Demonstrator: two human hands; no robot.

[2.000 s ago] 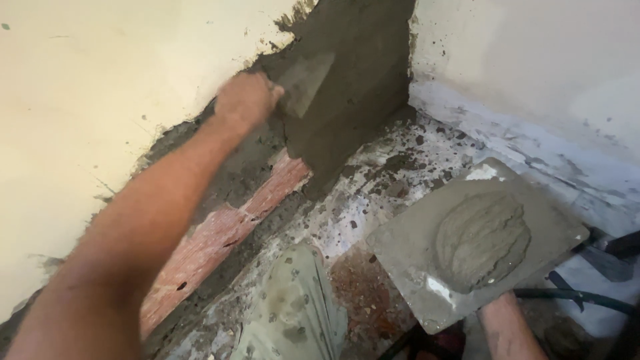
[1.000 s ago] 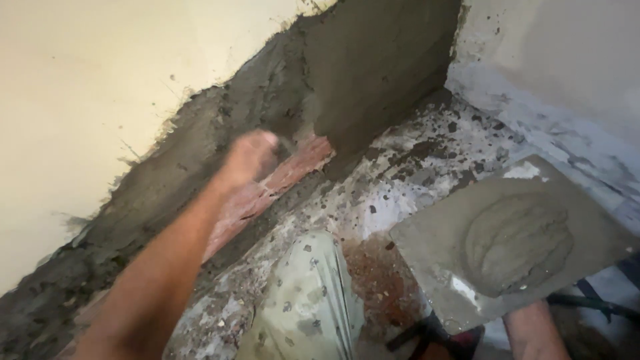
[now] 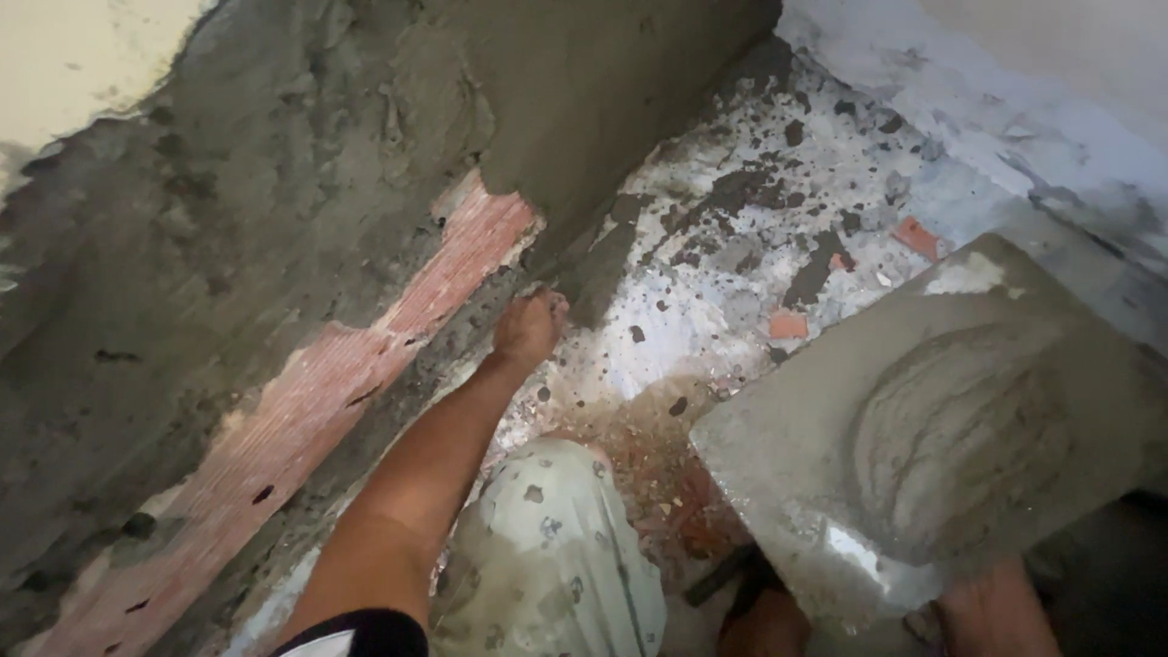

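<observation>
My left hand (image 3: 529, 324) is closed at the foot of the wall, around a trowel whose handle is hidden in my fist. Its mortar-grey blade (image 3: 598, 274) lies low in the angle between wall and floor and blends with the mortar. Wet grey mortar (image 3: 365, 119) covers much of the wall around a strip of bare ribbed red clay brick (image 3: 310, 411). On the right, my right hand (image 3: 995, 607) supports a flat plasterer's hawk (image 3: 776, 438) from below, its fingers hidden. A rounded mound of mortar (image 3: 967, 438) sits on the hawk.
The floor (image 3: 666, 319) is spattered with mortar, with broken red brick pieces (image 3: 917, 237) near the hawk. My knee in pale, stained trousers (image 3: 547, 547) stands between my arms. A whitish wall (image 3: 985, 82) meets the mortared one at the corner. Old cream paint (image 3: 82, 64) remains upper left.
My left hand has come down from the upper mortared wall, past the bare brick, to the wall's foot. My right hand still supports the hawk with its mound. The view has moved closer to the wall.
</observation>
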